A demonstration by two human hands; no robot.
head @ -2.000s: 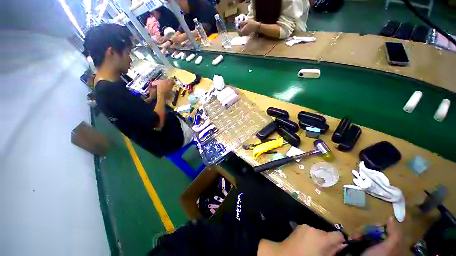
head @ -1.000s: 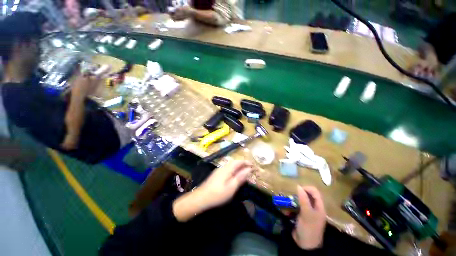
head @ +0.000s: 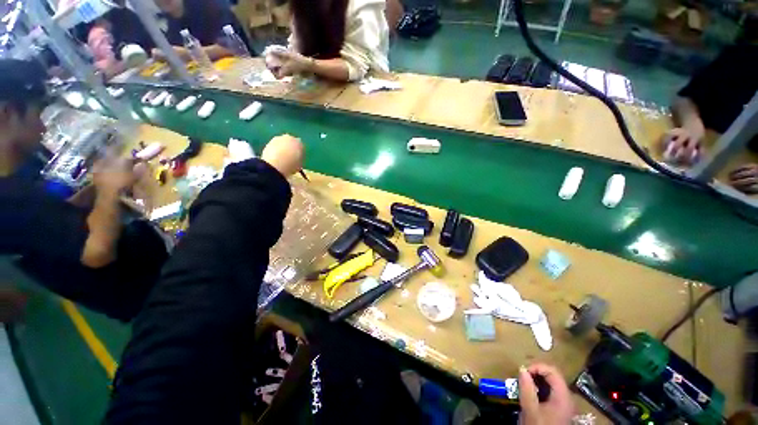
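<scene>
My left hand (head: pixel 284 154) is stretched far forward over the clear dimpled sheet (head: pixel 312 217), near the belt's edge. Its fingers are curled and a small dark tip shows beside them; what it holds, if anything, is hidden. My right hand (head: pixel 544 397) is low at the bench's front edge, its fingers closed on a short blue-ended tool (head: pixel 497 387). Several glossy black cases (head: pixel 379 242) lie mid-bench. A squarer black case (head: pixel 502 257) lies to their right.
A hammer (head: pixel 384 292), yellow-handled tool (head: pixel 349 274), round dish (head: pixel 436 301), white glove (head: pixel 509 303) and pale pads (head: pixel 479 327) lie on the bench. A green grinder (head: pixel 657 373) stands right. White cases lie on the green belt (head: pixel 490 174). A worker (head: pixel 58 199) sits left.
The view has swung right, then steadied. My left hand has moved from the bench's front edge forward and left to the sheet. My right hand stays low with the blue-ended tool.
</scene>
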